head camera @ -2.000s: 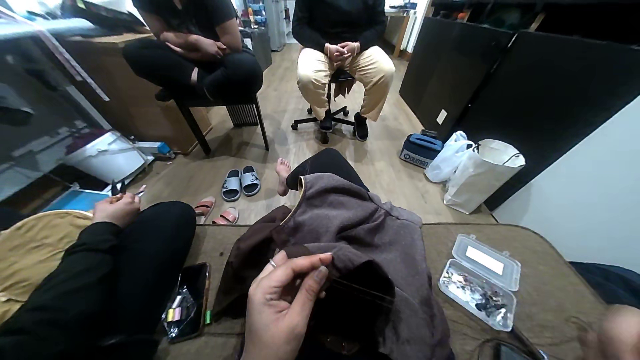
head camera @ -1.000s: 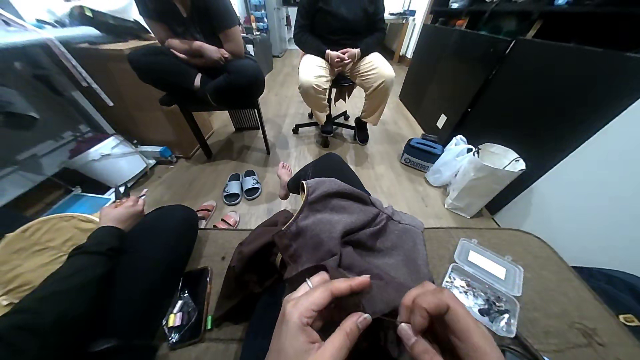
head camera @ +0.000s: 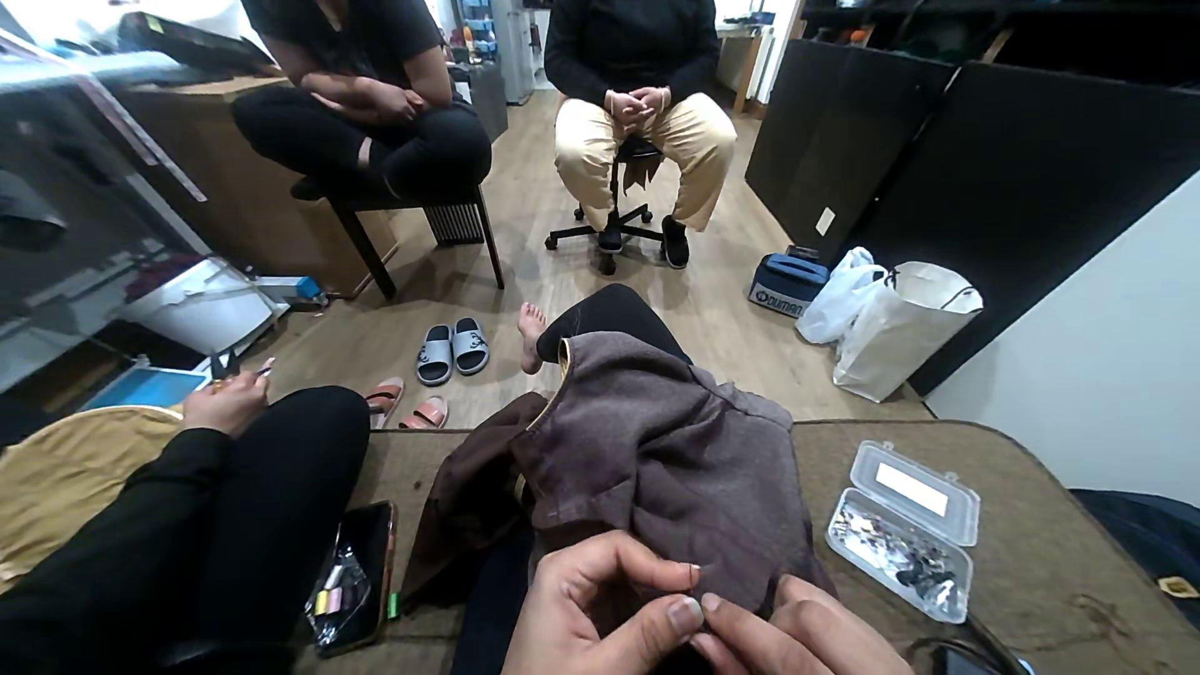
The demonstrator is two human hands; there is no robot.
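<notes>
A brown fabric garment (head camera: pixel 656 450) with a yellowish trim along one edge lies over my lap. Above its near part, my left hand (head camera: pixel 609 605) has thumb and forefinger close together, and my right hand (head camera: pixel 787 628) meets it with pinched fingertips. Whatever is between the fingertips is too small to make out. To the right, an open clear plastic case (head camera: pixel 900 553) holds many small shiny and dark pieces. On the left lies a dark smartphone (head camera: pixel 377 544), with a clear bag of small colored spools (head camera: pixel 333 595) on it and a small green piece (head camera: pixel 394 605) beside it.
A person's hand (head camera: pixel 230 403) holds a small dark tool at left, near tan fabric (head camera: pixel 84 469). Two seated people face me. Gray slides (head camera: pixel 436 354), pink sandals (head camera: pixel 427 412), a blue case (head camera: pixel 787 284) and white bags (head camera: pixel 905 328) stand on the floor. A cable (head camera: pixel 975 647) lies at lower right.
My right hand has come in from the far right to my left hand. My left hand, earlier at the garment's opening, is now lower, with its fingertips by those of my right.
</notes>
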